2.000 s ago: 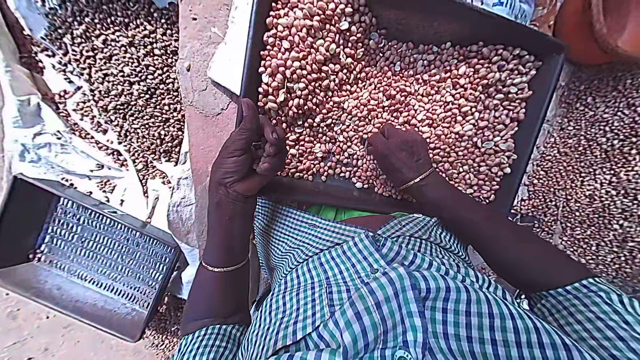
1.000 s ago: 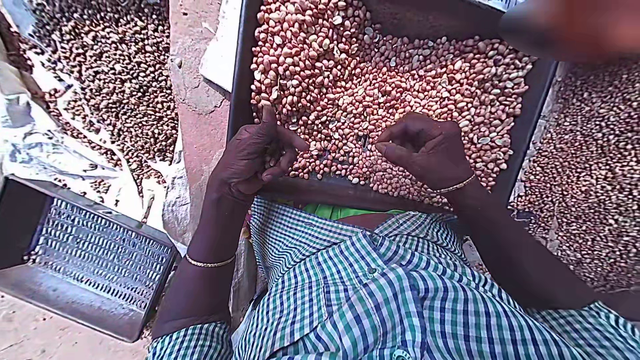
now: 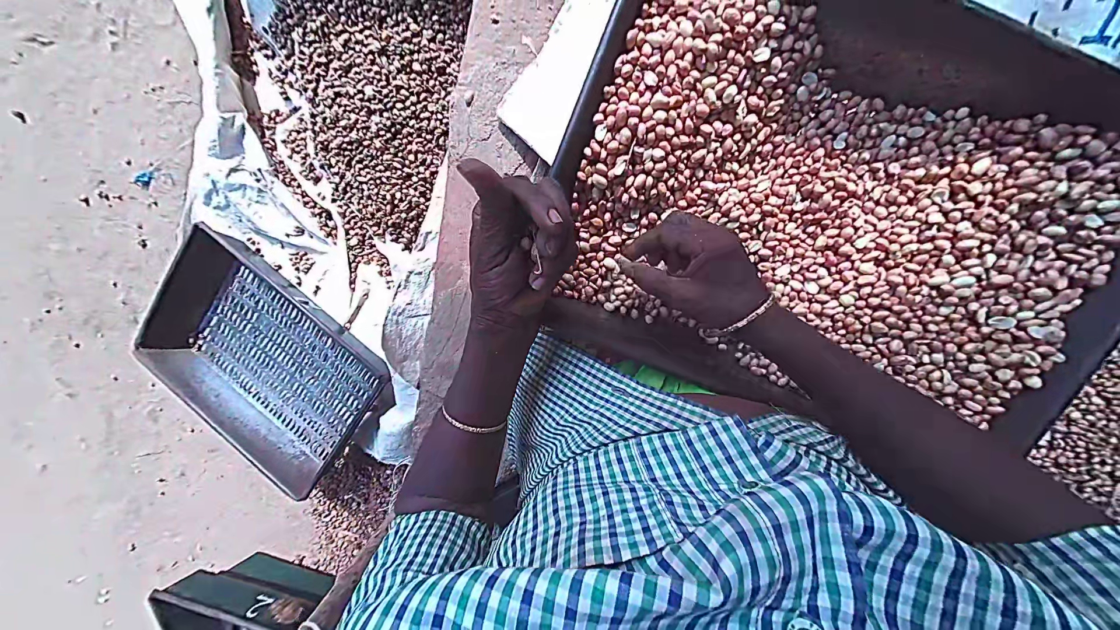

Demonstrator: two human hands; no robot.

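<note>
A dark rectangular metal tray (image 3: 604,96) in front of me holds a heap of shelled peanuts (image 3: 875,227) with pinkish skins. My left hand (image 3: 521,232) is at the tray's left edge, palm turned up, thumb out and fingers curled around a few small pale pieces. Just above the peanuts near the tray's lower left corner is my right hand (image 3: 696,267), thumb and index finger almost together. A small pale piece shows by its fingertips; whether they grip it is not clear.
At the left lie a slotted metal sieve tray (image 3: 280,359) and a white sack (image 3: 232,175) beside a heap of dark nuts or seeds (image 3: 376,105). A dark green metal box (image 3: 236,595) stands at lower left. More nuts (image 3: 1085,437) lie beyond the tray's right side.
My right hand, among the peanuts two seconds ago, has lifted and come left toward my left hand. The view has shifted left. A blurred reddish shape at the upper right is gone from view.
</note>
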